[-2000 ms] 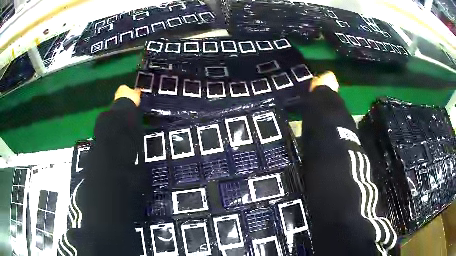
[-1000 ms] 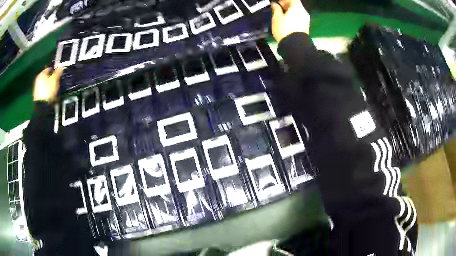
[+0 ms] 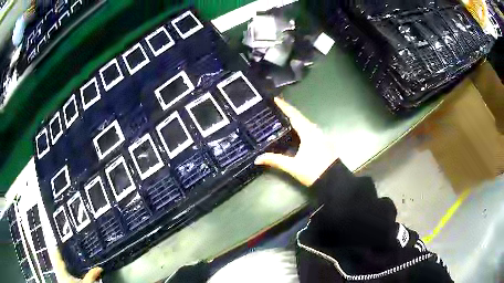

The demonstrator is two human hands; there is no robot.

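Observation:
A large shiny black blister tray (image 3: 149, 188) lies tilted across the bench, its pockets holding black housings with white rectangular frames (image 3: 207, 114) around their windows. Keypad grids show below the front row of windows. My right hand (image 3: 301, 146) grips the tray's near right corner, thumb at the front edge and fingers along the side. My left hand (image 3: 77, 275) is at the tray's near left corner, mostly cut off by the picture's bottom edge, with fingers against the tray.
Loose grey, black and white scraps (image 3: 271, 41) lie behind the tray's right end. A glossy black tray stack (image 3: 420, 50) stands at right. A cardboard box (image 3: 461, 138) is below the bench edge. White backing sheets (image 3: 33, 221) lie at left. More trays (image 3: 52, 27) show at upper left.
My hands have moved from the far edge to the near corners of the tray. The view has turned and shifted right, showing the scraps and more of the box and floor.

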